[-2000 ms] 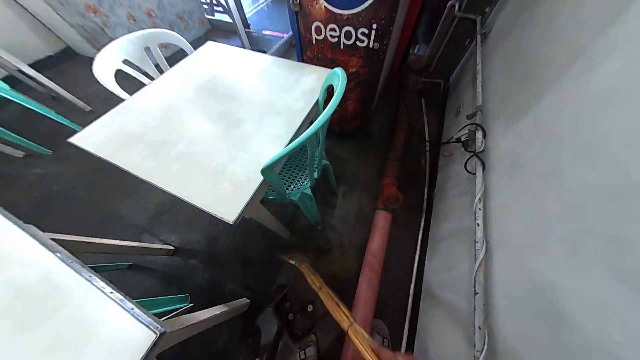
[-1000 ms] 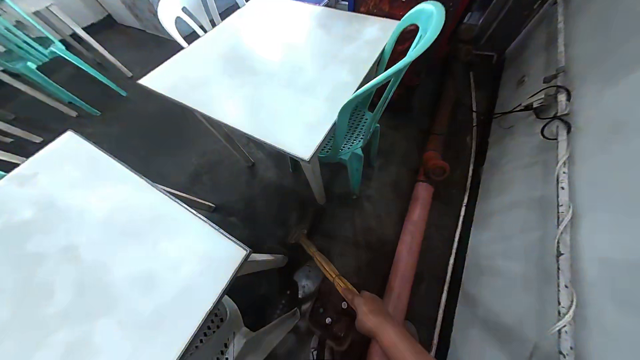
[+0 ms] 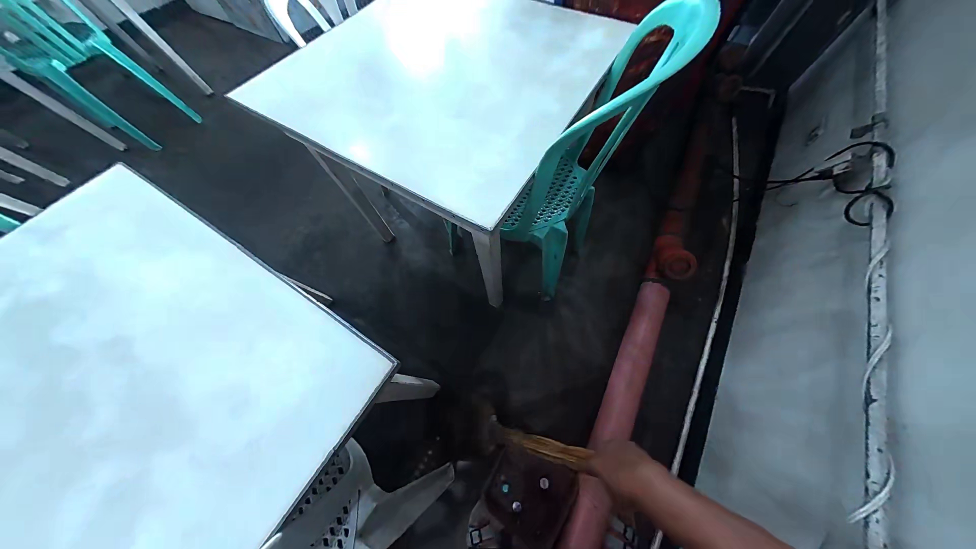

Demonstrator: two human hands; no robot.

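My right hand (image 3: 621,469) is closed around the handle end of a yellowish-brown broom (image 3: 541,447) at the lower middle. The broom points left from the hand, low over the dark floor, and its far end is dim and blurred. Hand and broom cross in front of a red pipe (image 3: 629,358). Beneath the broom is a dark brown item (image 3: 530,496) with a few small round studs, partly hidden. My left hand is out of view.
White-topped tables (image 3: 435,99) (image 3: 152,358) stand ahead and at left. A green plastic chair (image 3: 564,183) is beside the far table; a white plastic chair (image 3: 366,503) is by the near one. Along the right run a wall (image 3: 808,320), a white pipe (image 3: 878,305) and black cables (image 3: 862,183).
My right hand, mostly below the frame two seconds ago, now shows with part of the forearm. The broom has swung to lie more level. The view has shifted, showing more of the near table.
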